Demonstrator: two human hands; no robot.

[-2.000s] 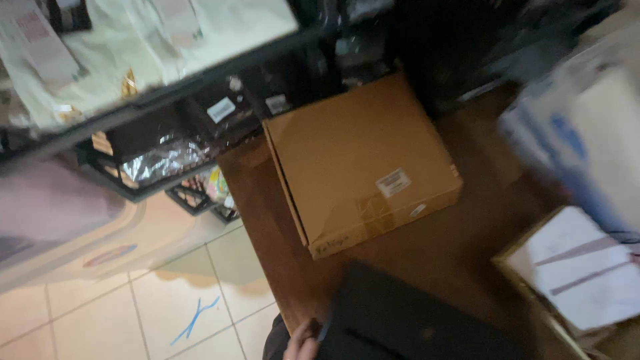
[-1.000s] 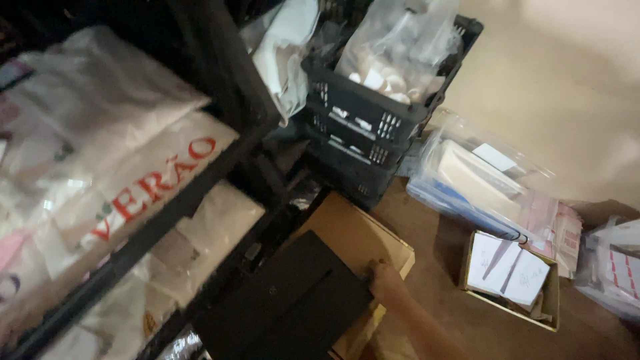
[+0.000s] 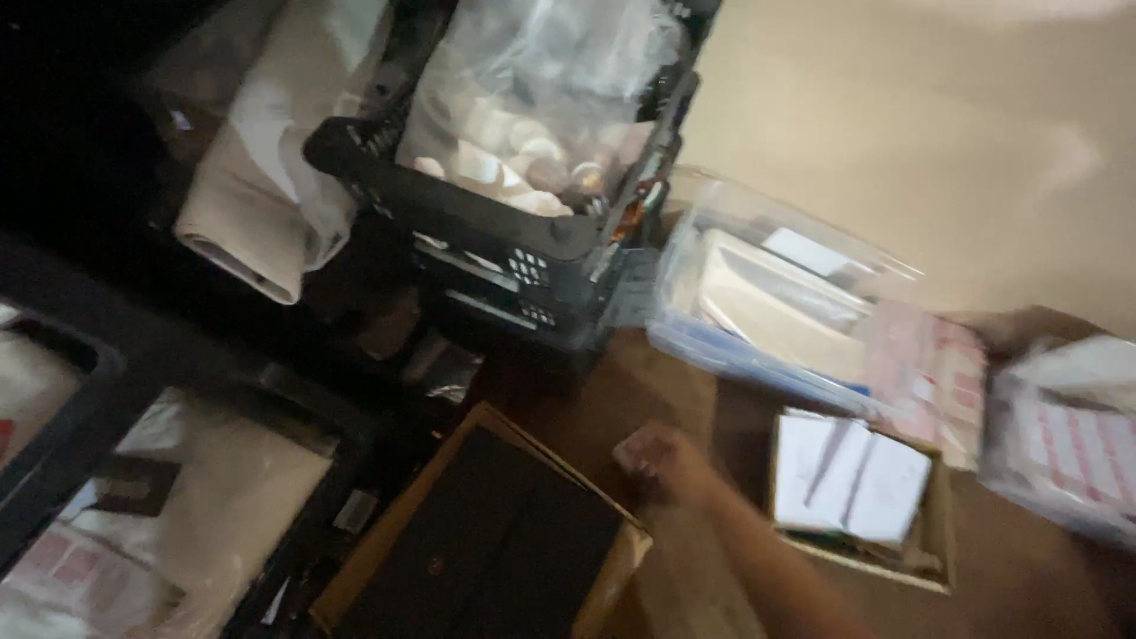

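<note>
A flat black box or folder (image 3: 497, 541) lies on top of a brown cardboard box (image 3: 373, 568) at the bottom centre. My right hand (image 3: 661, 457) is just right of the cardboard box, above the brown table, blurred and touching neither box as far as I can tell. Whether its fingers are closed or apart is unclear. My left hand is outside the view. Right of my forearm stands a small open carton (image 3: 945, 568) holding white cards or papers (image 3: 848, 479).
Stacked black plastic crates (image 3: 497, 231) with clear bags of small round items stand at the back. A clear plastic bin (image 3: 754, 355) and bagged pink-printed packs (image 3: 1065, 435) are at the right. Black racks (image 3: 98, 373) with bagged goods fill the left, near a rolled beige material (image 3: 257, 204).
The black flat item, held in a hand one second ago, now lies on the cardboard box. My right hand has come off it to the right. The view has swung away from the floor.
</note>
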